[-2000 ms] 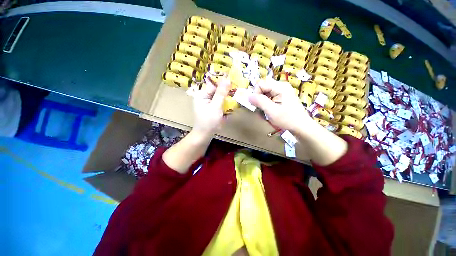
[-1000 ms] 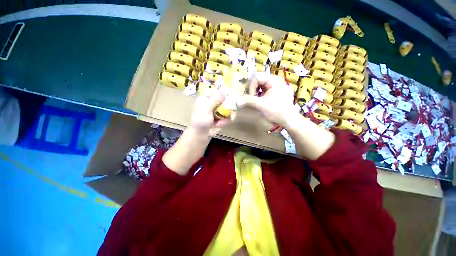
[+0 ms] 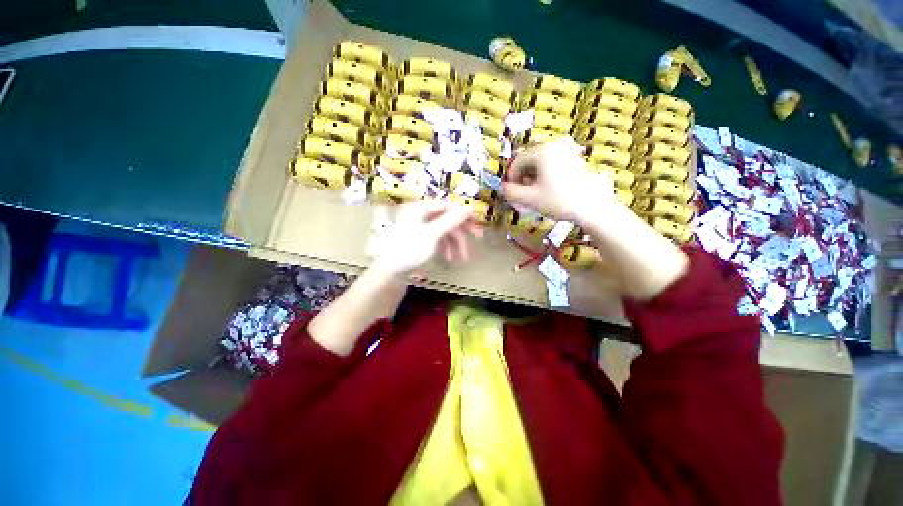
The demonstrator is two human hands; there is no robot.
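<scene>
Rows of yellow car bodies (image 3: 342,105) fill the cardboard tray (image 3: 287,219) in front of me. Loose white wired components (image 3: 455,143) lie on top of the cars. My left hand (image 3: 426,237) is over the tray's near part, fingers apart, and holds nothing that I can see. My right hand (image 3: 554,178) is over the middle of the tray with thumb and forefinger pinched at a small flat greyish wired component (image 3: 492,181). More white components with red lead wires (image 3: 554,282) lie at the tray's near edge below my right wrist.
A large heap of wired components (image 3: 777,232) lies right of the tray. Part-assembled cars (image 3: 507,53) and narrow yellow parts (image 3: 755,75) lie on the green surface beyond. A carton (image 3: 193,306) with more components stands below left, beside a blue stool (image 3: 91,282).
My left hand has let go of the yellow car and opened. My right hand now has a small greyish piece at its fingertips. The view has shifted; another yellow car shows beyond the tray.
</scene>
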